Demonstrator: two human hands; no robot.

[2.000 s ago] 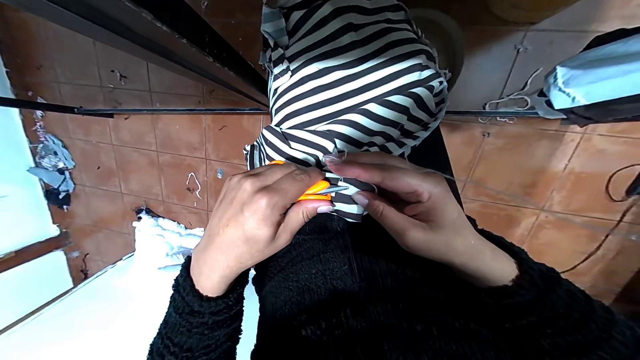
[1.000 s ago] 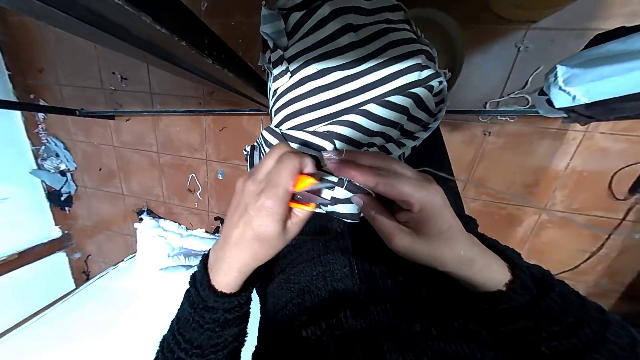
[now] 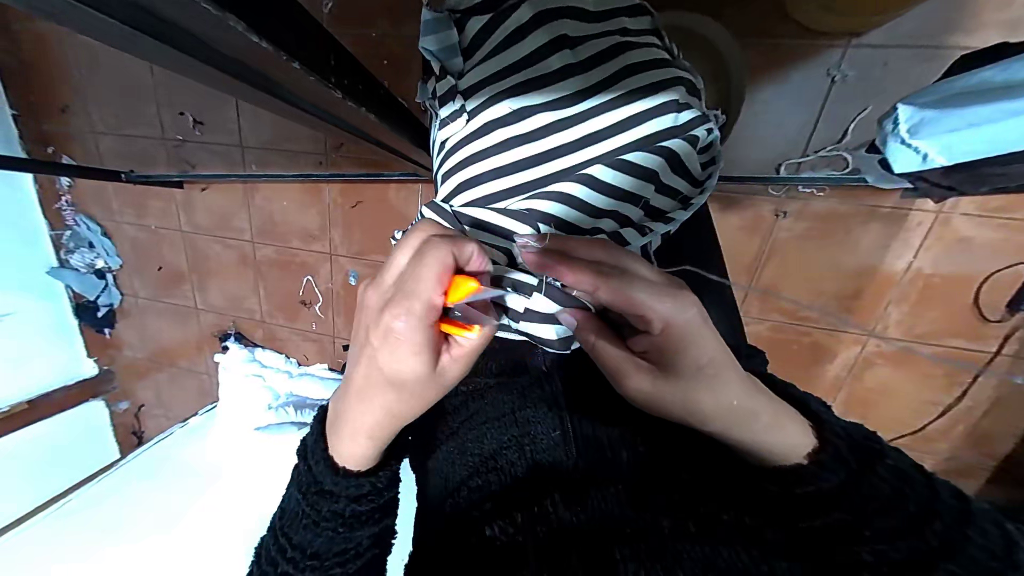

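Observation:
Black-and-white striped fabric [image 3: 576, 136] lies bunched over my lap and runs up to the top of the view. My left hand [image 3: 412, 320] is closed around small orange-handled thread snips [image 3: 462, 291], whose metal blades are spread apart and point right at the gathered near end of the cloth. Between thumb and fingers, my right hand [image 3: 648, 320] holds the right side of that end, with loose threads at its fingertips. A thin thread trails from near the right hand toward the right edge.
A black metal frame bar [image 3: 280, 178] crosses the view, and a dark beam slants at upper left. White cloth [image 3: 272, 384] rests by a bright white surface at lower left. Light blue fabric [image 3: 960, 120] is at upper right. Scraps [image 3: 88, 256] and threads lie on the tiled floor.
The snips lay against the cloth between both hands two seconds ago; now their blades are spread and the left hand has shifted slightly left. My right hand still holds the cloth.

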